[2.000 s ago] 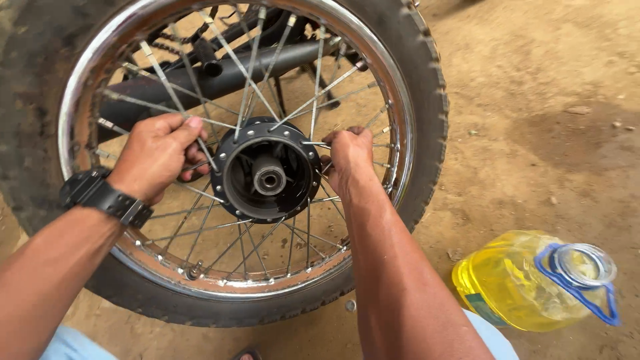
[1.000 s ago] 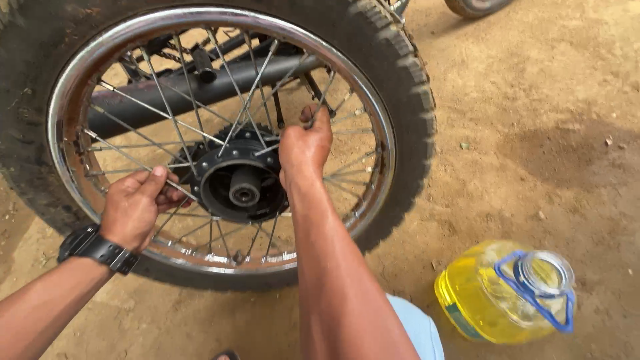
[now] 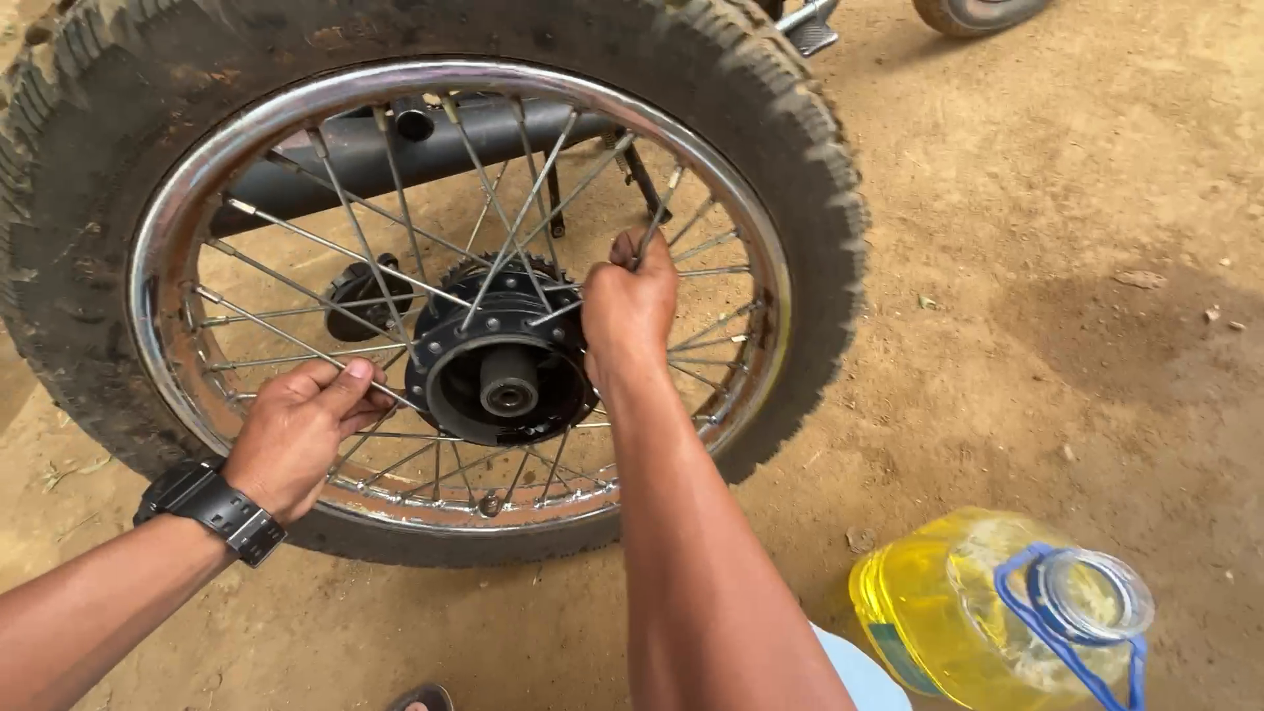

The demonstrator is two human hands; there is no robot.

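Note:
A motorcycle wheel with a knobby rubber tyre (image 3: 800, 227), a chromed, partly rusty rim (image 3: 163, 257) and a black hub (image 3: 509, 380) fills the left and middle of the view. My left hand (image 3: 306, 425), with a black watch on the wrist, pinches a wire spoke (image 3: 286, 336) between thumb and fingers at the hub's lower left. My right hand (image 3: 632, 301) is closed around a spoke (image 3: 660, 202) at the hub's upper right; its fingertips are partly hidden. Behind the spokes, a toothed sprocket (image 3: 489, 265) shows above the hub.
An open clear plastic jug (image 3: 918, 592) of yellow liquid, with a blue handle, stands on the dirt ground (image 3: 1027, 415) at lower right. A dark exhaust pipe (image 3: 355, 158) lies behind the wheel. Part of another wheel (image 3: 973, 15) shows at the top right.
Two seconds ago my right hand was level with the hub at its right; it is now higher, by the upper right spokes. My left hand has moved lower beside the hub.

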